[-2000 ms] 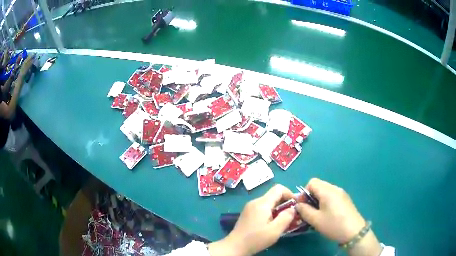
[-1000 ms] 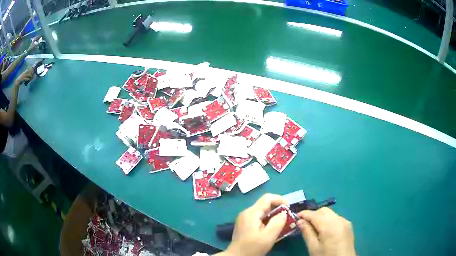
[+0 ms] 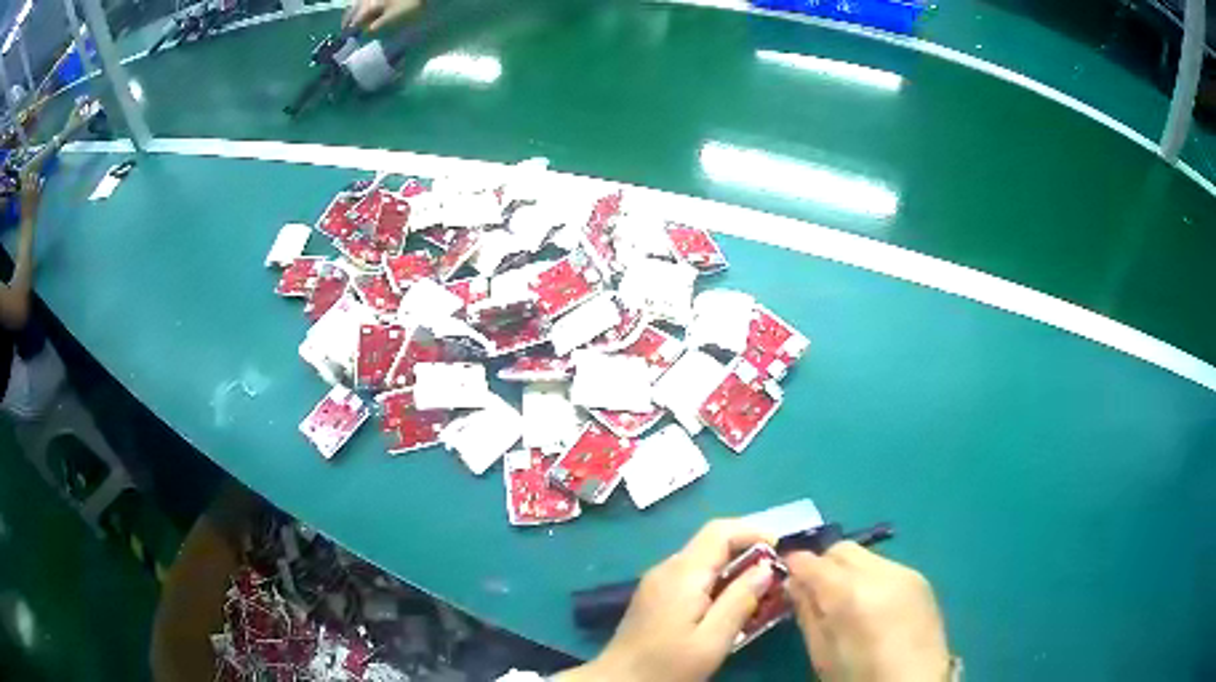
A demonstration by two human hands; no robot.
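Note:
My left hand (image 3: 683, 606) grips a red circuit board (image 3: 763, 602) at the bench's front edge. My right hand (image 3: 867, 613) is at the board's right edge, its fingertips pinched together there; what they pinch is too small to tell. A black handled unit (image 3: 607, 604) lies on the bench behind and under my hands; its dark end shows at the left and a thin dark tip at the right. A grey-silver flat part (image 3: 790, 516) shows beside its head. A pile of boards (image 3: 544, 349), red faces and white backs, lies beyond my hands.
A cardboard carton (image 3: 187, 620) of boards and dark parts stands below the bench edge. Past the white rail (image 3: 920, 273), another black unit (image 3: 320, 83) is on the green belt under another person's hand (image 3: 380, 13). A blue tote (image 3: 854, 11) stands across. Another worker's arm (image 3: 24, 247) is at left.
The thin silvery tool seen at my right hand two seconds ago no longer shows. The unit on the belt has moved left, and a person's hand has reached it.

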